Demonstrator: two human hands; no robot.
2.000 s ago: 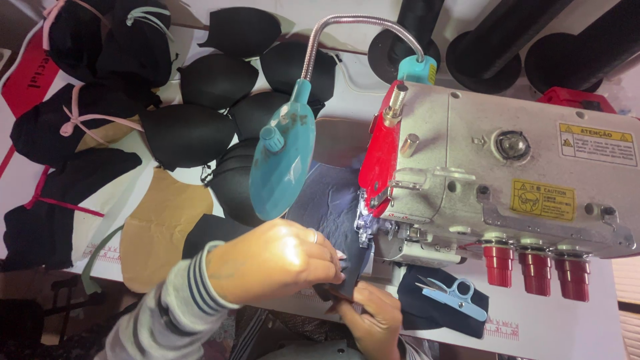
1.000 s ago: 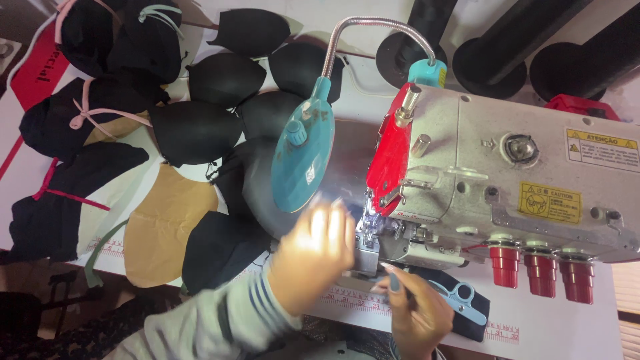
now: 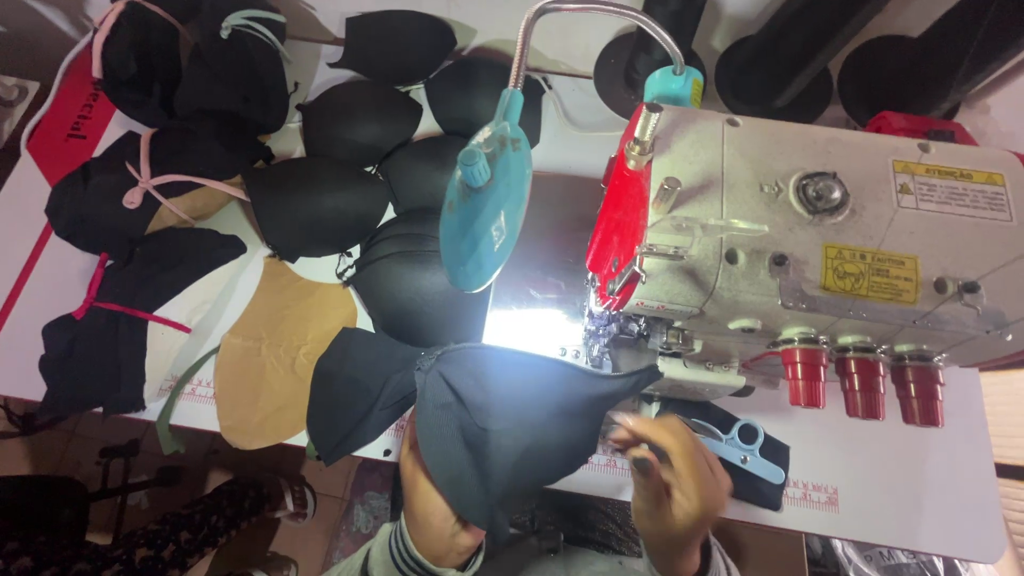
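Observation:
My left hand (image 3: 436,512) is under a black molded fabric cup (image 3: 512,424) with a stitched upper edge, and the cup hides its fingers. The cup spreads in front of the needle area of an overlock sewing machine (image 3: 800,216). At the cup's right side is my right hand (image 3: 676,480), its fingers bent and slightly blurred; nothing is plainly held in it. Light blue thread snips (image 3: 744,452) lie on a black fabric piece (image 3: 772,480) to the right of that hand.
Black cups (image 3: 316,206) and a beige fabric piece (image 3: 280,352) cover the table's left part. A blue lamp (image 3: 486,212) on a bent metal neck hangs left of the machine. Black cone stands (image 3: 776,72) are behind it. A patterned-clothed leg (image 3: 200,512) shows at lower left.
Both hands were by the machine's needle area, the left one over the fabric. The left hand is now lower, under the cup, which is spread out in view. The right hand has moved a little right.

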